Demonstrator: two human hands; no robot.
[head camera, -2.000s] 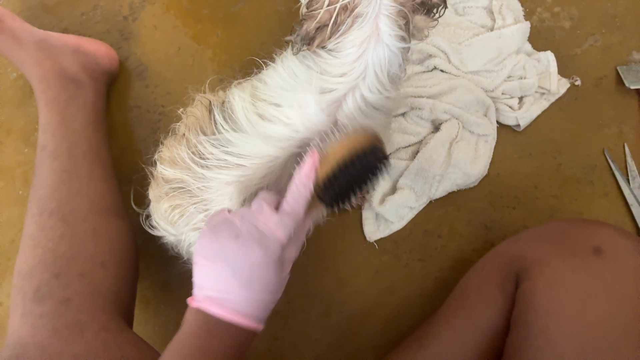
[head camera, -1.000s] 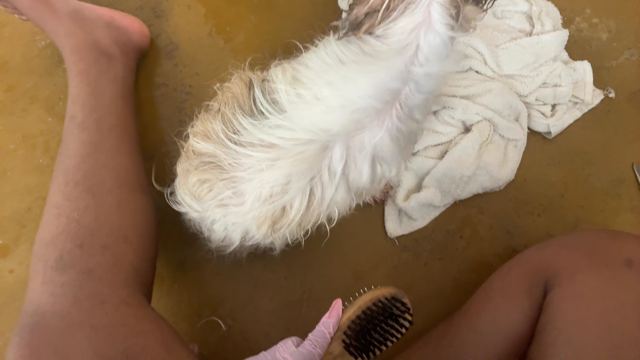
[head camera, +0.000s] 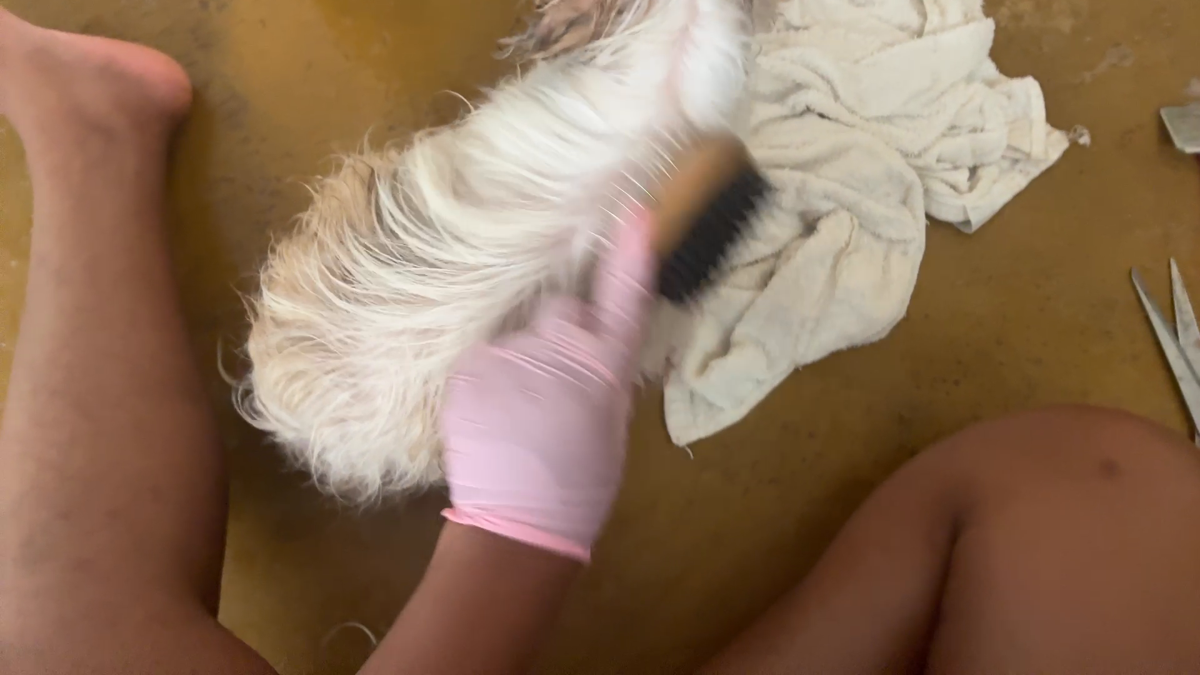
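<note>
My left hand (head camera: 544, 412), in a pink glove, grips a double-sided wooden hairbrush (head camera: 703, 216). The brush is blurred; its black bristles face right, and thin metal pins on its other side meet the white fur. A long-haired white and tan animal (head camera: 450, 225), apparently a dog, lies on the floor with its head out of view. My gloved hand covers part of its lower right side. A crumpled cream towel (head camera: 844, 216) lies against and partly behind the animal on the right. My right hand is not in view.
Metal scissors (head camera: 1172, 337) lie with parted blades on the brown floor (head camera: 797, 478) at the right edge. Above them is part of another metal object (head camera: 1183, 128). My bare legs flank the space, a shin (head camera: 103, 366) at left and a bent knee (head camera: 1059, 487) at right.
My left hand has brought the brush up from the bottom edge to the animal's right side, close to where both were two seconds ago. The view has shifted somewhat.
</note>
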